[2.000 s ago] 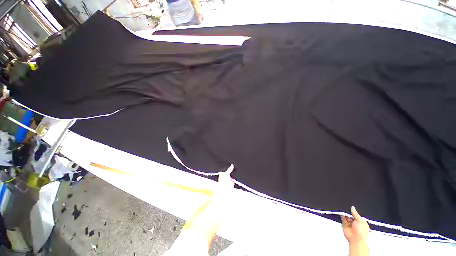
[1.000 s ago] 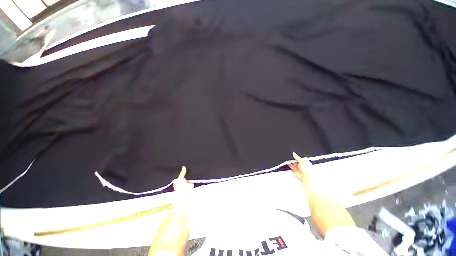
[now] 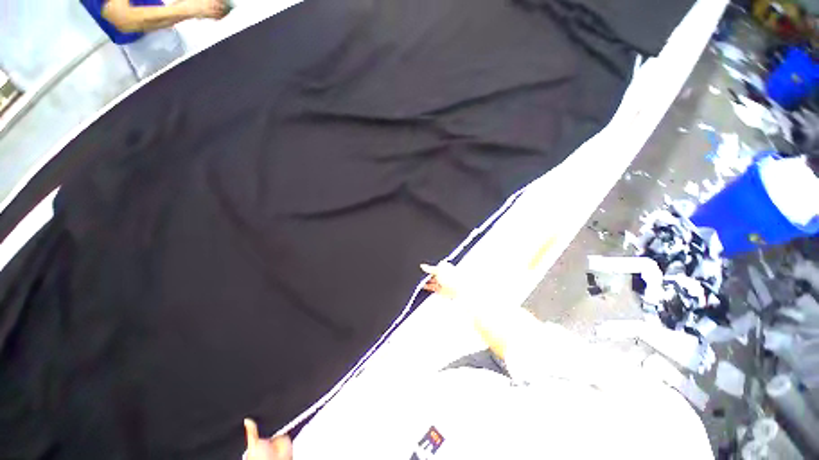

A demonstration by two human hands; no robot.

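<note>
A large black fabric (image 3: 269, 207) covers most of the cutting table, with several wrinkles across its middle and right part. Its thin whitish selvedge (image 3: 368, 358) runs along the near side between my hands. My left hand (image 3: 268, 444) is at the bottom edge of the picture, partly cut off, thumb raised, pinching the fabric edge. My right hand (image 3: 437, 279) is farther along the same edge, thumb on top of the cloth, fingers at the selvedge. The fingers under the edge are partly hidden.
The white table border (image 3: 575, 193) runs up to the right. A person's arm (image 3: 180, 13) in a blue sleeve is over the far side. A blue bin (image 3: 750, 211) and a pile of scraps (image 3: 678, 274) stand on the grey floor at the right. Another blue bin (image 3: 795, 76) is farther off.
The view has turned to the right, bringing the floor, bins and the other person's arm into view. Both hands still hold the fabric edge; the far table end has left the picture.
</note>
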